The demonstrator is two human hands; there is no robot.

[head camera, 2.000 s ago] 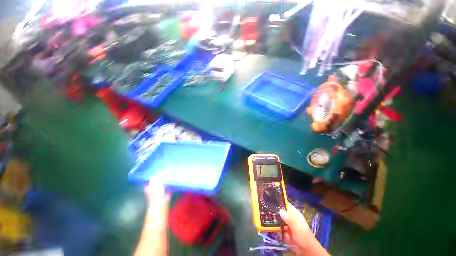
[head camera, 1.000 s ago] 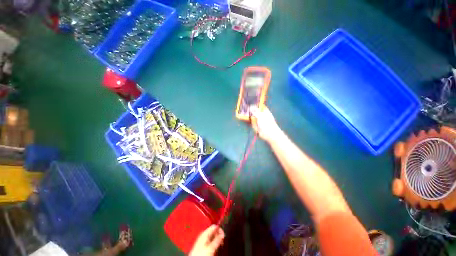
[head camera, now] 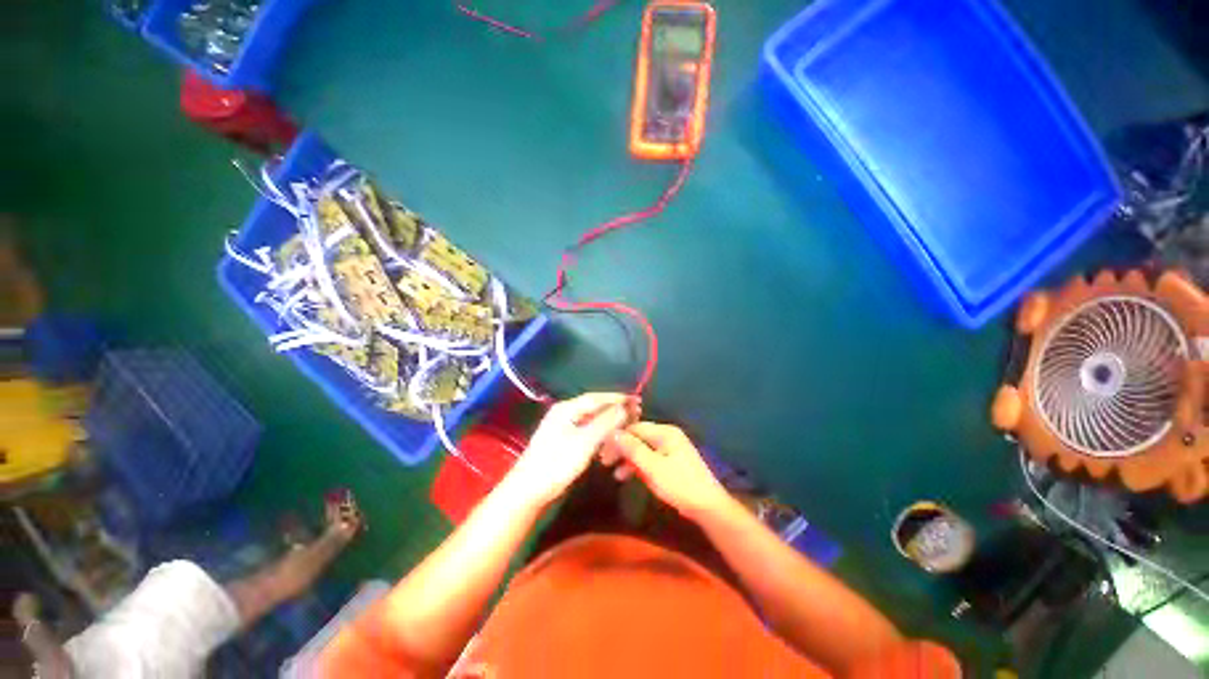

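Note:
The multimeter [head camera: 672, 80] with its orange rim lies on the green-topped bench [head camera: 782, 332], face up. Its red and black test leads [head camera: 650, 332] run in curves across the bench towards me. My left hand [head camera: 578, 444] and my right hand [head camera: 663, 464] are close together at the bench's near edge, both closed on the leads' near ends. The probe tips are hidden by the fingers. A blue bin [head camera: 404, 440] heaped with tan circuit boards [head camera: 398, 299] and white lead wires stands to the left of the leads.
A blue empty tray [head camera: 948, 159] lies at the right. An orange desk fan [head camera: 1100, 375] and a round tin [head camera: 933, 537] are at the lower right. A red stool [head camera: 464, 484] is under the bin. Another blue bin [head camera: 272, 47] is upper left. A person's arm [head camera: 298, 564] shows lower left.
The multimeter has left my right hand and lies on the bench. My right hand has come back beside my left hand at the leads. The view has shifted, with my orange sleeves and torso now showing.

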